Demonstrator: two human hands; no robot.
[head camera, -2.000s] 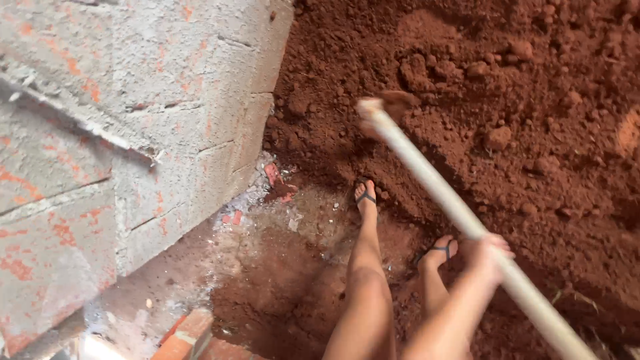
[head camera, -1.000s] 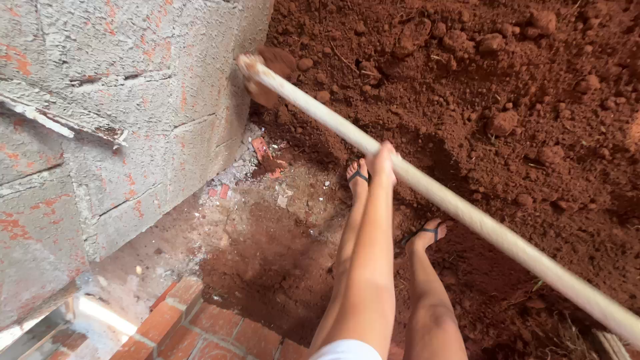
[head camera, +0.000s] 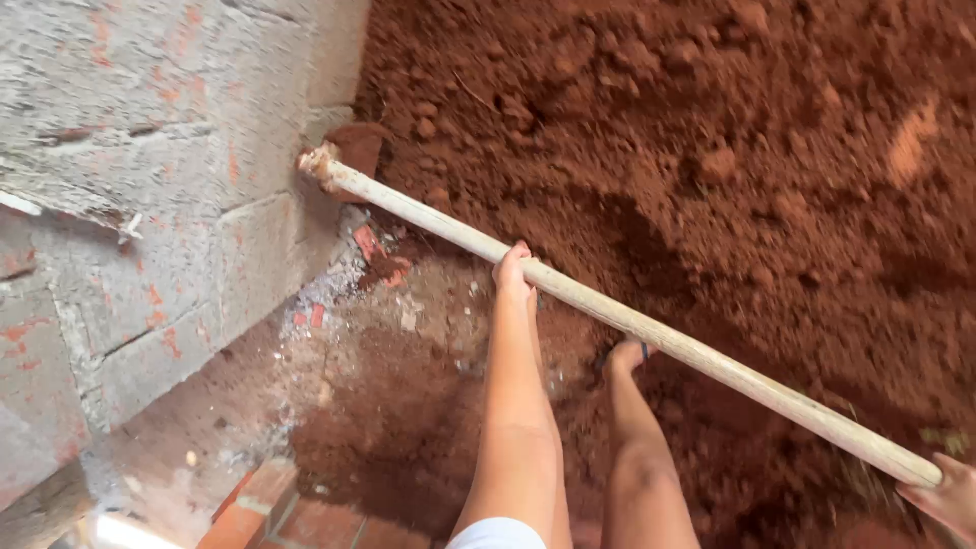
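Observation:
A long-handled hoe lies diagonally across the view, its pale wooden handle (head camera: 656, 328) running from upper left to lower right. Its soil-coated metal blade (head camera: 357, 156) is beside the block wall, at the edge of the red soil. My left hand (head camera: 515, 268) grips the handle nearer the blade, with that arm stretched forward. At the right edge, my right hand (head camera: 945, 488) is closed around the butt end of the handle and is partly cut off by the frame. Loose red soil (head camera: 709, 160) spreads beyond the hoe.
A rough mortar-smeared block wall (head camera: 175, 191) rises on the left. Red brick fragments (head camera: 367, 242) and pale debris lie at its foot. Brickwork (head camera: 316, 518) shows at the bottom. My sandalled foot (head camera: 629, 354) stands on the soil below the handle; my other foot is mostly hidden.
The hoe's head has moved left to beside the wall since the oldest frame. My right hand, out of view one second ago, now shows at the handle's end.

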